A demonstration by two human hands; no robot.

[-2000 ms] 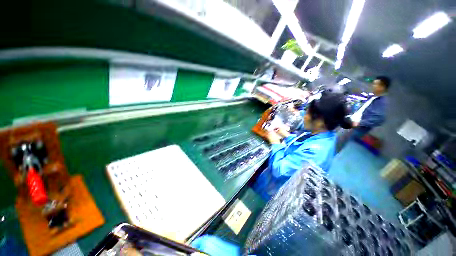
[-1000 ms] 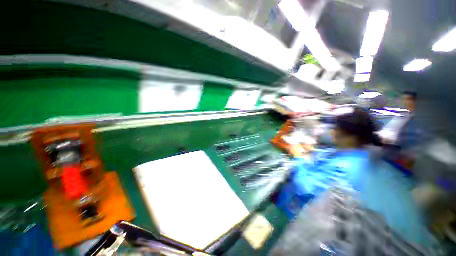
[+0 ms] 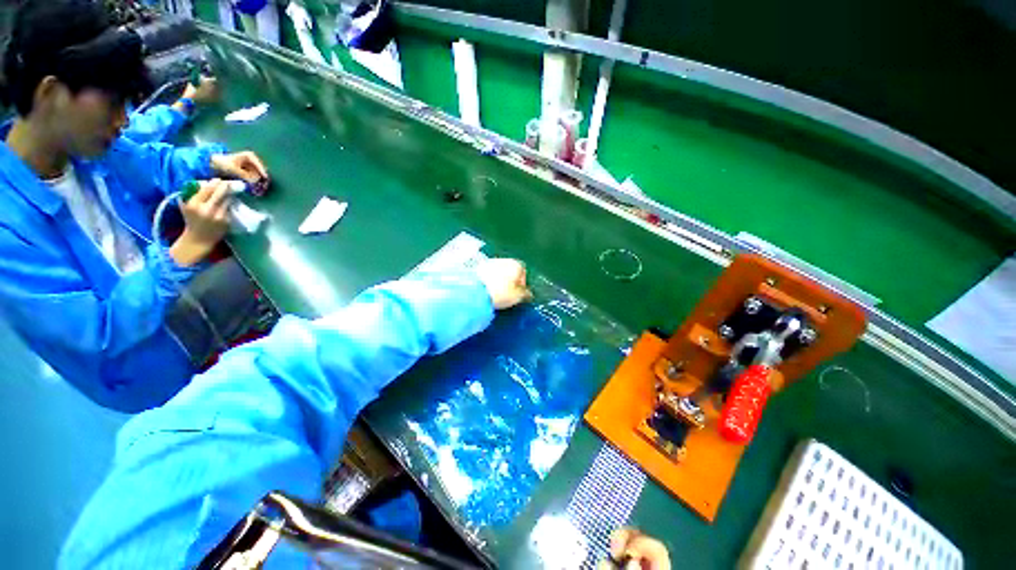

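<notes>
My left arm in a blue sleeve reaches across the bench. My left hand [image 3: 507,282] is small at the sleeve's end, beside a pale sheet [image 3: 455,254] and above the far edge of a shiny plastic bag with blue film pieces [image 3: 507,406]; its fingertips are hidden. My right hand [image 3: 638,550] is cut off by the bottom edge, near the lower end of a pale dot sheet [image 3: 607,488]. Something dark shows at its fingers, too small to tell.
An orange press fixture [image 3: 668,429] with a red handle [image 3: 748,403] stands right of the bag. A white foam parts tray [image 3: 852,518] lies at lower right. A worker in a blue smock [image 3: 67,290] sits at left. A dark-framed object [image 3: 334,534] crosses the bottom edge.
The view has swung left, from the neighbour at right to the one at left. My left arm and both hands now show; the fixture and foam tray appear farther right.
</notes>
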